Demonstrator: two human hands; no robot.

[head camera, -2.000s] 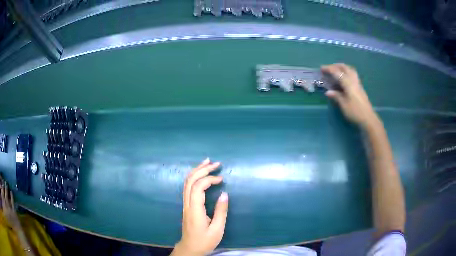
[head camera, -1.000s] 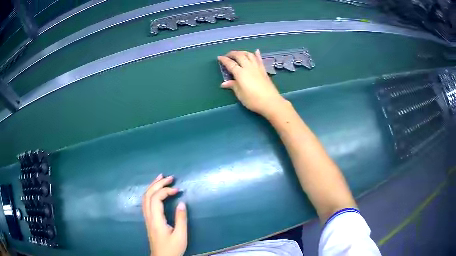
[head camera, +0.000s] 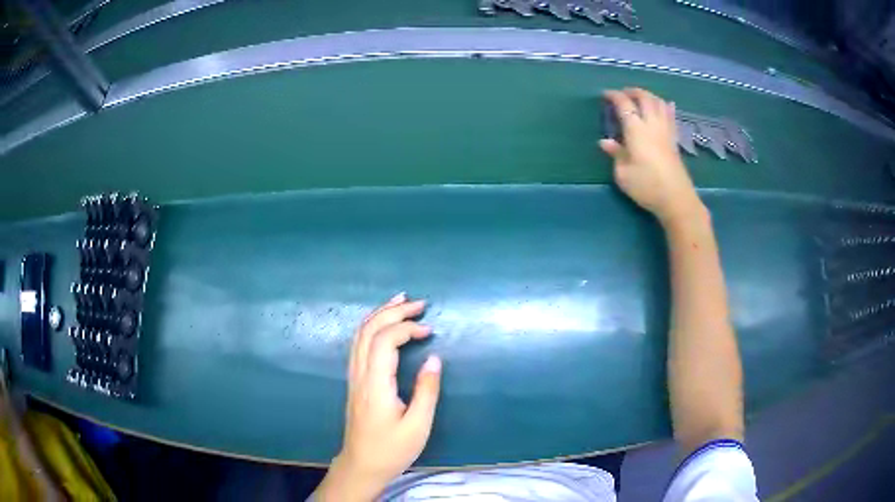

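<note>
A grey four-unit strip (head camera: pixel 714 133) lies on the green conveyor lane, its straight edge away from me and its toothed edge towards me. My right hand (head camera: pixel 648 152) is on its left end, fingers over it and thumb at the near side; the fingers hide that end, and whether it is lifted cannot be told. My left hand (head camera: pixel 393 377) is over the green bench mat (head camera: pixel 491 255), fingers curved and apart, holding nothing.
Another strip (head camera: pixel 561 10) lies beyond the silver rail (head camera: pixel 393 44). A dark block of loaded strips (head camera: pixel 113 294) stands left, with a black slab (head camera: pixel 35 309) and a small round disc (head camera: pixel 56 317) beside it. Ribbed tray-like items (head camera: pixel 864 279) are at right. A person's yellow clothing (head camera: pixel 59 456) shows lower left.
The view has swung left since one second ago, so the bench things sit differently in the picture. My right hand stays at the strip's left end. My left hand keeps its open shape.
</note>
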